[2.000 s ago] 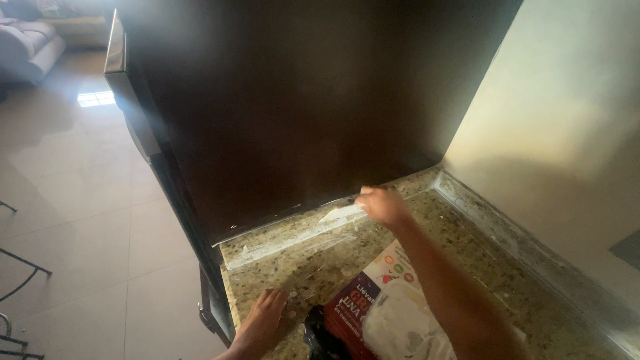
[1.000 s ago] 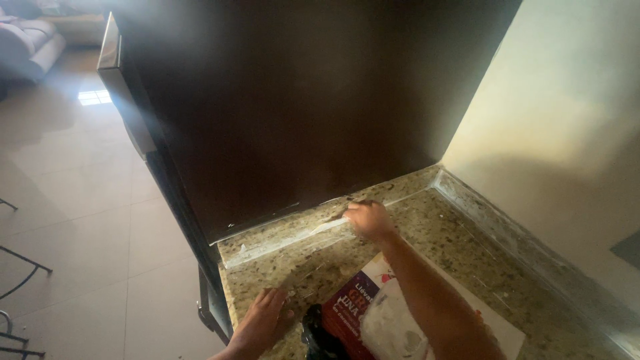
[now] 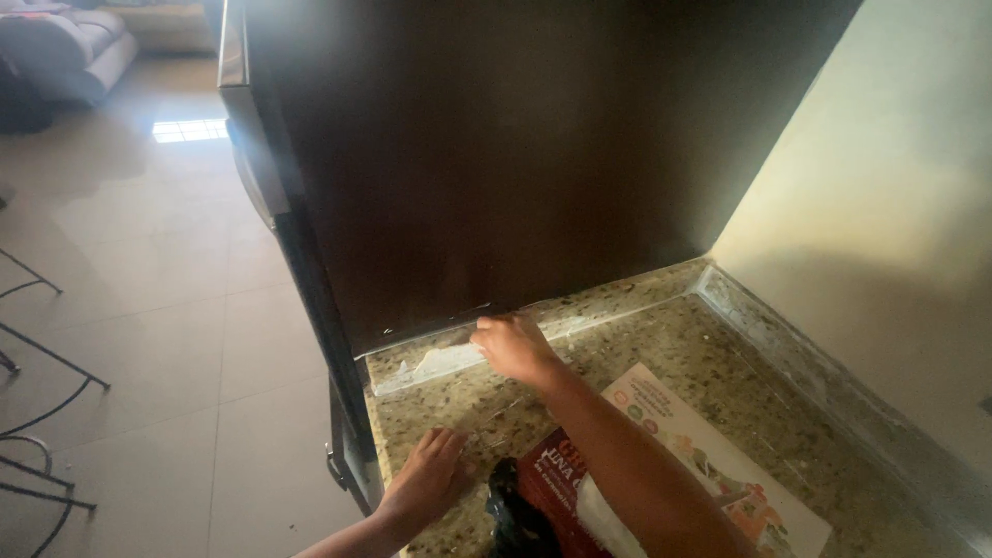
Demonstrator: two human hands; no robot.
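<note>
My right hand (image 3: 513,347) has its fingers curled at the low granite backsplash (image 3: 628,293), below a dark brown panel (image 3: 496,155). A white patch (image 3: 449,359), like paste or a thin flat piece, runs left from my fingertips; whether they grip something is hidden. My left hand (image 3: 430,469) rests on the speckled granite countertop (image 3: 682,380) near its left edge, holding nothing that I can see. A printed carton sheet (image 3: 721,457) lies under my right forearm, with a white mass (image 3: 608,515) on it. Beside it is a crumpled black item (image 3: 515,511).
The right-hand backsplash (image 3: 814,356) is smeared white and meets a pale wall (image 3: 876,217). A dark appliance or cabinet edge (image 3: 310,287) borders the counter on the left. Beyond are floor tiles (image 3: 163,356), black metal legs (image 3: 54,356) and a light sofa (image 3: 70,50).
My right hand has moved left along the backsplash from nearer the corner. More of the printed sheet shows to the right of my forearm. My left hand stays on the counter.
</note>
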